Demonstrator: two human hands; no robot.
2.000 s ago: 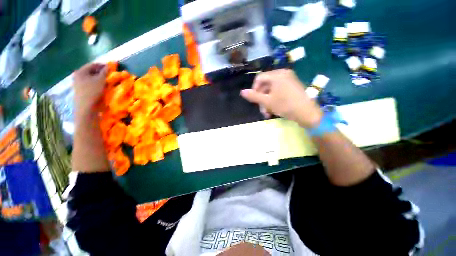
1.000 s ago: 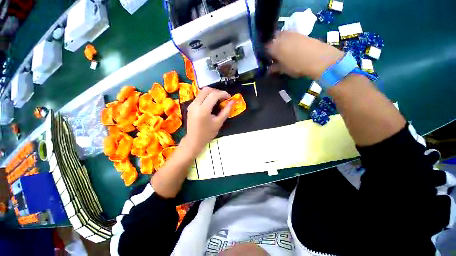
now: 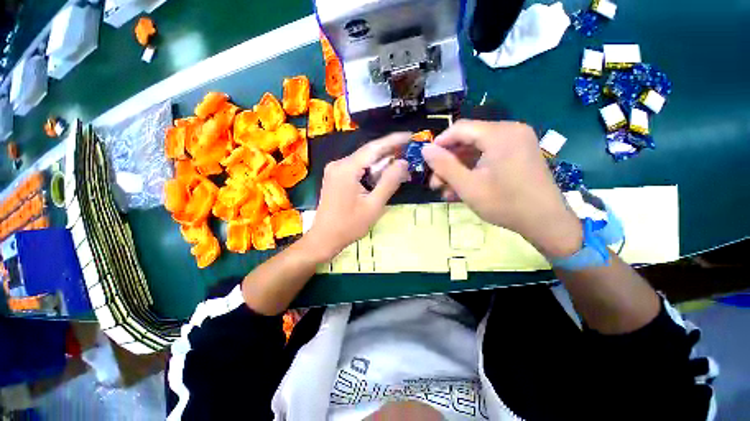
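My left hand [image 3: 355, 193] and my right hand [image 3: 506, 174] meet over the black work mat [image 3: 329, 148]. A small blue circuit board [image 3: 417, 156] is pinched between their fingertips. A white or silver piece, perhaps its battery, shows between my left fingers. A bit of an orange housing [image 3: 422, 136] shows just behind the board; my fingers hide most of it, and how board and housing sit together cannot be told. A heap of orange housings [image 3: 238, 177] lies left of the mat. Blue boards with white batteries [image 3: 629, 86] lie at the right.
The white machine with a metal mechanism [image 3: 405, 70] stands behind the mat. A cream strip sheet [image 3: 510, 247] lies along the bench edge. Stacked sheets [image 3: 111, 247] and a clear bag [image 3: 140, 156] are at left. White tissue [image 3: 530, 34] and a black cylinder [image 3: 493, 20] are right of the machine.
My right hand has come back from beside the machine to meet my left. A blue board now shows between the fingertips. The orange housing at my left hand is now mostly hidden.
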